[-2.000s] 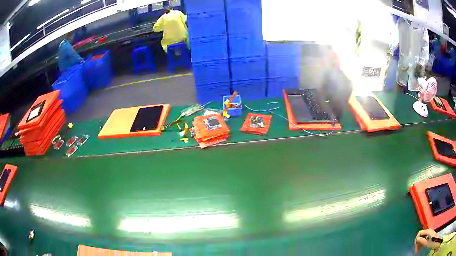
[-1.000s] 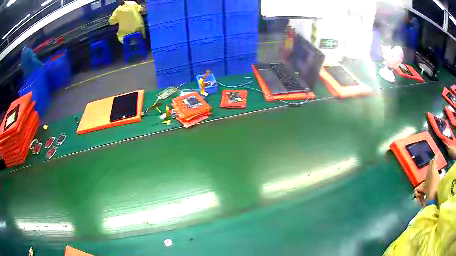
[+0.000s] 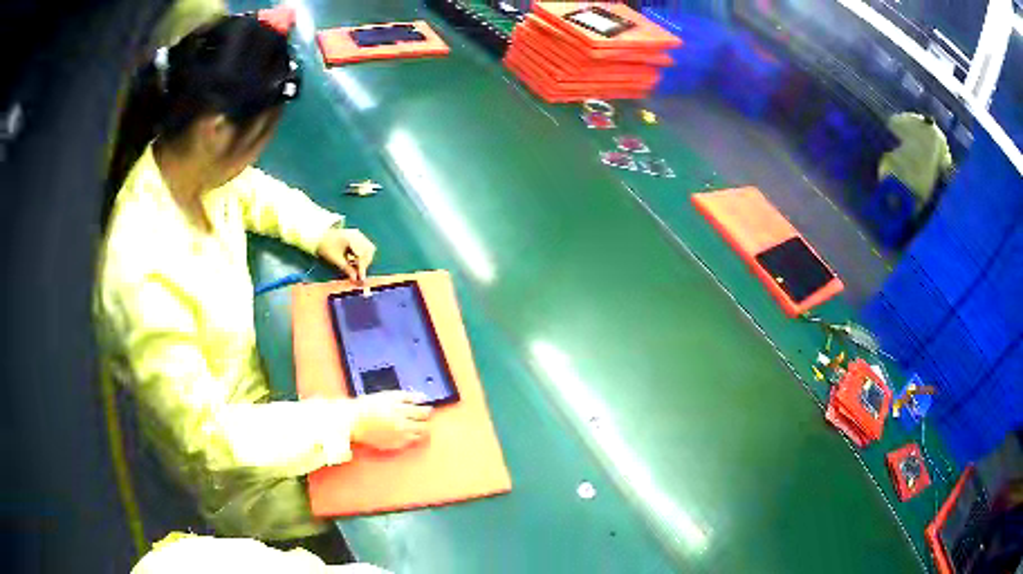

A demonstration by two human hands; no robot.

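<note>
Neither my left hand nor my right hand is in view. A piece of yellow smock [image 3: 252, 557] shows at the bottom edge, with no hand visible on it. Nearest in front is a tablet [image 3: 406, 336] with a black border and a lit bluish screen. It lies on a large orange pad [image 3: 449, 465]. Another person's two hands are at the tablet, one at its upper left corner with fingertips pinched, the other at its lower edge. What the pinched fingertips hold is too small to tell.
A seated person in a yellow smock [image 3: 180, 325] is at left. A small white piece [image 3: 586, 490] lies on the green surface [image 3: 505, 370]. Across it are stacked orange pads [image 3: 589, 70], a pad with a dark tablet [image 3: 796, 275], small pads with boards [image 3: 862, 401] and blue crates [image 3: 954, 348].
The view has swung left. The seated person and the lit tablet have come into view. The hand and yellow sleeve seen at the right edge are out of the picture.
</note>
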